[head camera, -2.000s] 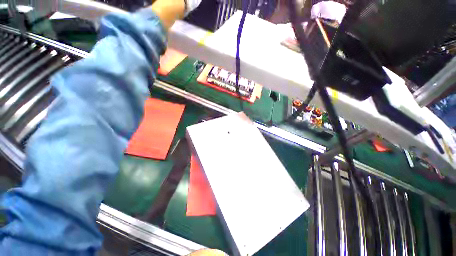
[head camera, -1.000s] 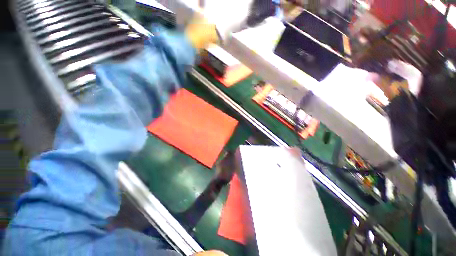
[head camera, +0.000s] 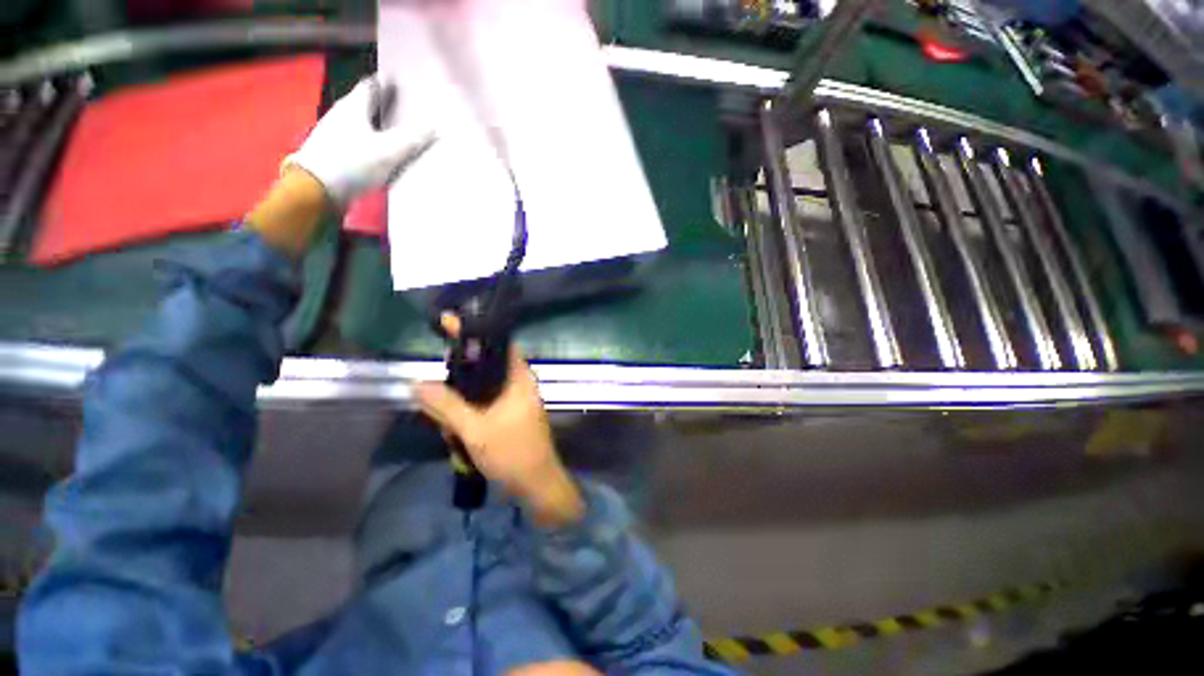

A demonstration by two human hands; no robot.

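Observation:
A white enclosure [head camera: 528, 159] lies on the green board in front of me, its top cut off by the upper edge. My left hand [head camera: 354, 143], in a white glove, is at its left edge with the fingers over the white face. A small dark spot shows by the fingers; whether they grip anything is unclear. My right hand [head camera: 499, 429] is bare and closed around a black electric screwdriver [head camera: 478, 363], below the enclosure's near edge. A dark curved cord lies over the enclosure above the tool. The screwdriver's bit cannot be made out.
A red-orange foam pad [head camera: 185, 156] lies left of the enclosure. Metal rollers [head camera: 924, 251] stand to the right. A silver rail [head camera: 739, 386] runs along the near side. Blurred parts lie on the far line at upper right. Yellow-black tape [head camera: 898, 623] marks the floor.
The view has swung down, showing both hands. My left hand has come back from the far upper left to the enclosure. My right hand now shows with the screwdriver.

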